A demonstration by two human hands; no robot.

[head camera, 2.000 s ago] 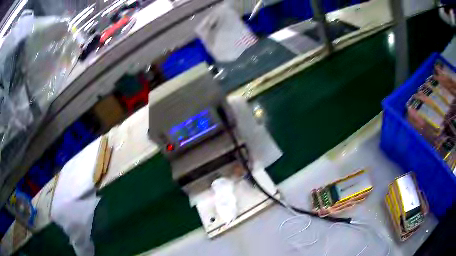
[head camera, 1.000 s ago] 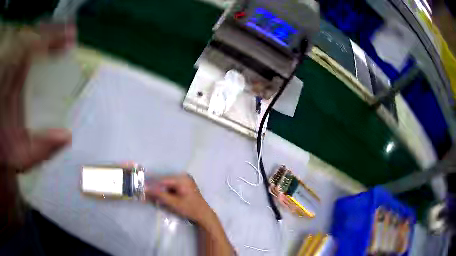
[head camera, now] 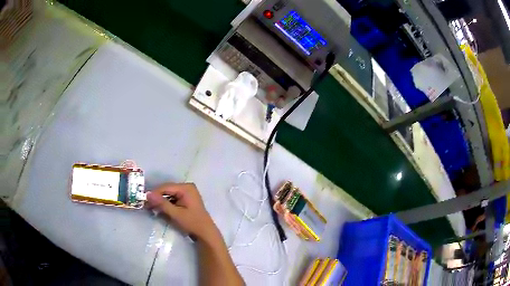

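Observation:
An open power bank unit [head camera: 99, 185] lies flat on the white mat [head camera: 134, 111], its silver-white battery to the left and its circuit board [head camera: 136, 187] to the right. My right hand [head camera: 176, 208] pinches a small white USB plug [head camera: 143, 196] against the board end of the unit. How far the plug is inserted cannot be told. My left hand is not in view. A thin white cord [head camera: 246, 215] lies in loops beside a thick black lead [head camera: 269, 184] from the tester [head camera: 302, 33], whose screen is lit blue.
Units [head camera: 302, 213] lie stacked right of the cord, with more [head camera: 323, 273] at the bottom edge. A blue bin [head camera: 363, 246] holds several units. A white fixture plate [head camera: 229, 120] bears a crumpled white cloth [head camera: 237, 94]. A green conveyor [head camera: 346, 151] runs behind.
My left hand, large at the left a second ago, has left the picture. My right hand remains at the unit's board end. The view has swung from the tester to the mat since two seconds ago.

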